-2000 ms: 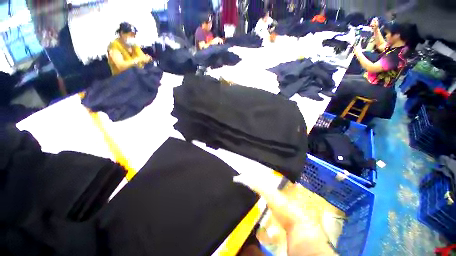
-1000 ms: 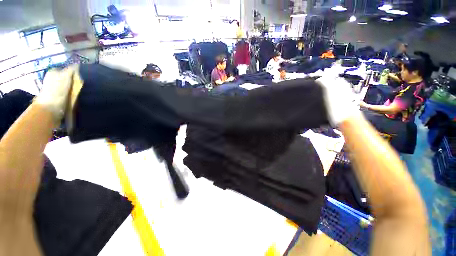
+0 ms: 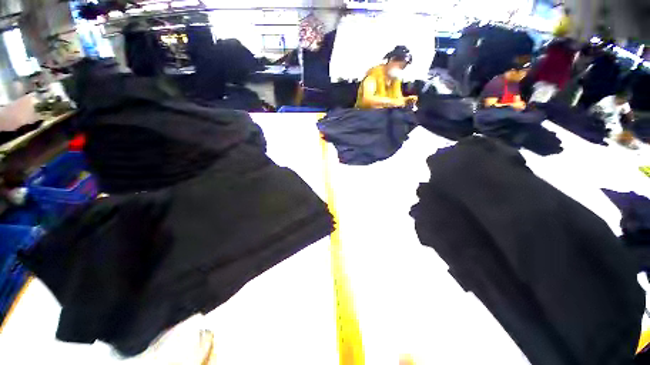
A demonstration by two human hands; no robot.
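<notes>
A black garment piece (image 3: 235,221) lies spread on the white table at the left, its far side against a thick dark garment pile (image 3: 164,146). My left hand (image 3: 178,347), whitish, blurred and cut off by the bottom edge, is at the near edge of this piece; whether it grips the cloth cannot be told. A long stack of black garment pieces (image 3: 534,242) lies at the right. A small pale-orange patch at the bottom edge may be part of my right hand; its fingers do not show.
A yellow tape line (image 3: 338,285) runs along the white table (image 3: 385,285). A dark blue garment heap (image 3: 370,135) lies further back. A masked person in yellow (image 3: 381,89) and other people work behind the table. Blue crates (image 3: 64,182) stand at the far left.
The view has turned left. The dark garment stretched between my raised hands is no longer held up; a black piece now lies spread over the left side. My hands have dropped to the bottom edge.
</notes>
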